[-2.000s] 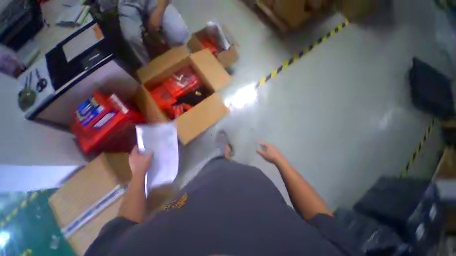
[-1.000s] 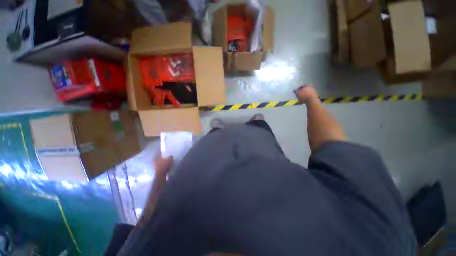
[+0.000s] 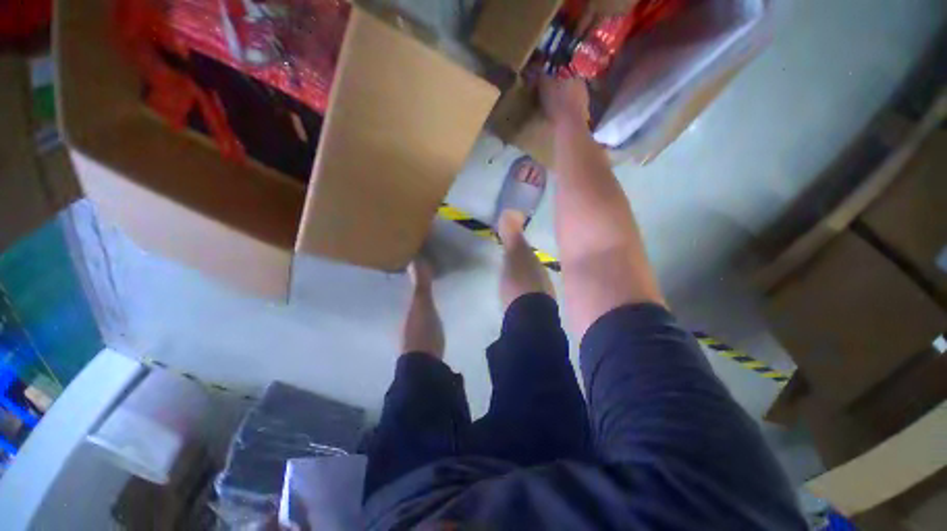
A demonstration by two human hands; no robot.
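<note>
My right hand (image 3: 564, 99) reaches into the small open carton (image 3: 524, 122) at the top. Its fingers are at a dark item with pale stripes (image 3: 559, 47), beside shiny red packs (image 3: 613, 42). The fingertips are blurred, so I cannot tell if they grip anything. A white plastic or paper sheet (image 3: 665, 88) lies along that carton's right side. My left hand (image 3: 272, 513) is blurred and mostly cut off by the bottom edge, at the left side of a folded white paper sheet (image 3: 324, 493) that it holds.
A large open carton (image 3: 389, 145) with red packs (image 3: 260, 42) stands at upper left. Brown cartons (image 3: 851, 311) stand at right. Yellow-black tape (image 3: 467, 220) crosses the floor by my feet. A dark wrapped stack (image 3: 291, 436) and a white-topped box (image 3: 151, 420) are at lower left.
The view has moved in close over the cartons. My right hand has gone from above the floor into the small carton. The paper and my left hand now sit at the bottom edge.
</note>
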